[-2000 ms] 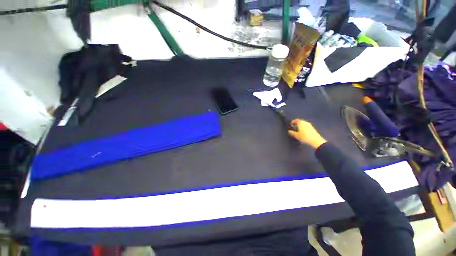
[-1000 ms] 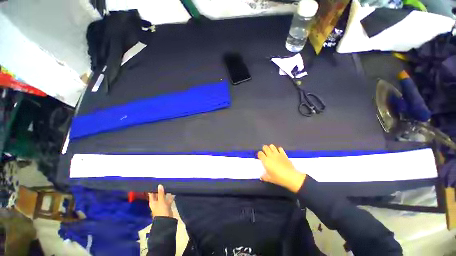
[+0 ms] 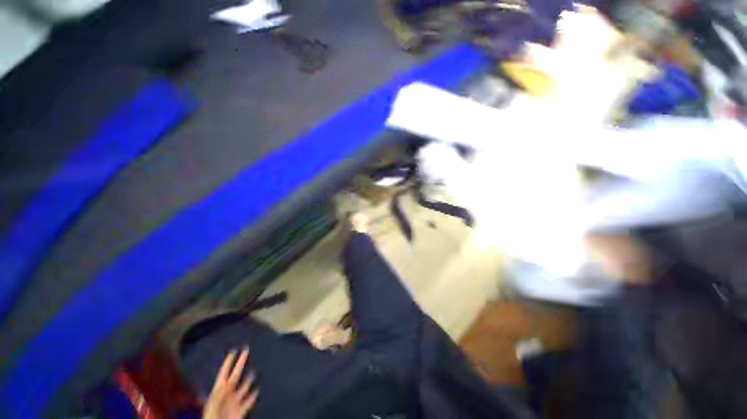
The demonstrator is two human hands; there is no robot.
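The picture is tilted and blurred. A long blue fabric band [image 3: 270, 180] lies bare along the near table edge. A white strip [image 3: 438, 114] shows beyond its right end and runs into a glaring bright area. My left hand [image 3: 231, 391] is at the bottom edge, below the table edge, with fingers apart and nothing seen in it. My right hand [image 3: 360, 221] is small and blurred at the end of a dark sleeve, just off the table edge; I cannot tell if it holds anything. The scissors [image 3: 305, 51] lie blurred on the table.
A second blue piece [image 3: 90, 164] lies on the dark table [image 3: 237, 106] at left. A white scrap [image 3: 252, 15] is at the top. A red object [image 3: 143, 389] is at lower left. A blurred person's hand [image 3: 624, 255] seems to show at right.
The view has swung right and tilted. The white strip no longer covers the blue band and shows at its right. My right hand has left the strip and is off the table edge.
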